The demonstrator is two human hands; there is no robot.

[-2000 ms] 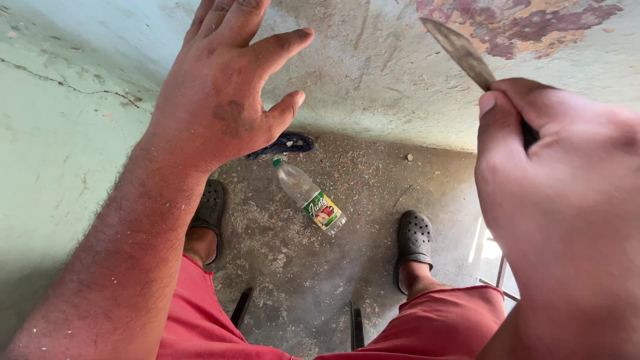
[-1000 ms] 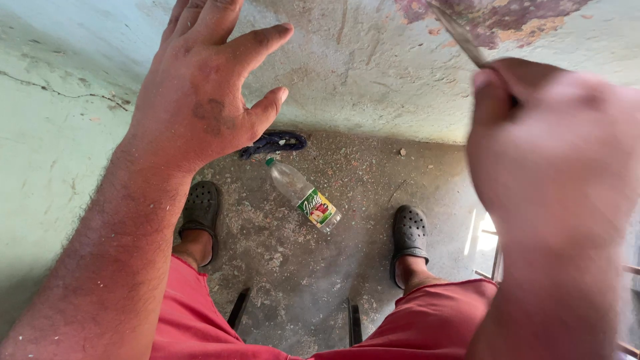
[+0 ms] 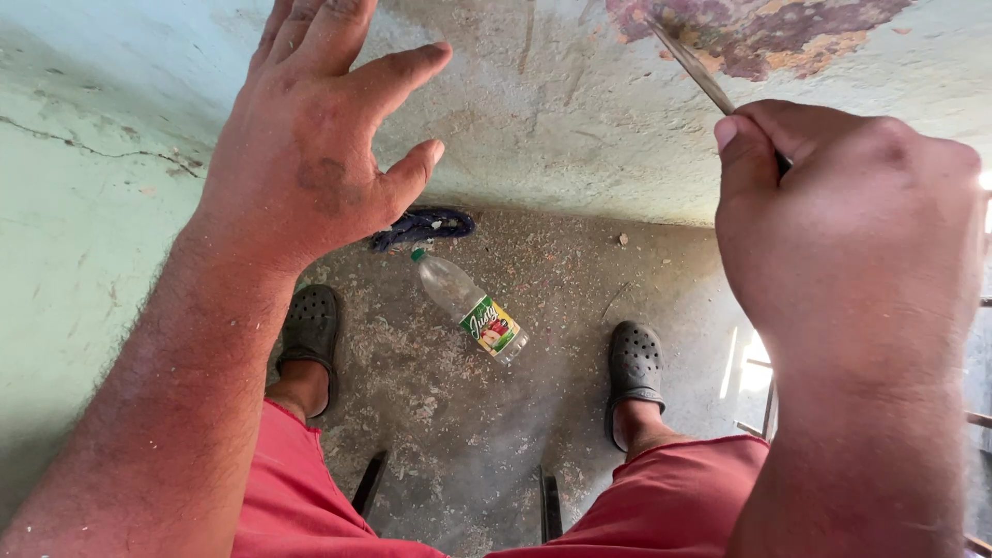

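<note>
My right hand (image 3: 845,194) grips the handle of a metal knife (image 3: 694,70), with most of the handle hidden in the fist. The blade points up and left, its tip at the left part of a peeled patch (image 3: 783,35) of purple and orange on the pale painted wall (image 3: 604,132). At the left my left hand (image 3: 325,124) is raised before the same wall, fingers spread and holding nothing. Its fingertips run up to the frame's top edge, and whether the palm touches the wall I cannot tell.
On the concrete floor (image 3: 480,434), strewn with paint flakes, lie a plastic bottle (image 3: 469,306) with a green cap and a dark blue cloth-like bundle (image 3: 426,225). My feet in dark clogs stand either side. A cracked green wall (image 3: 85,225) rises at left; metal bars (image 3: 769,407) show at right.
Over the two seconds, the knife in my right hand has moved from right of the patch's left end onto it. My left hand stays raised with its fingers spread.
</note>
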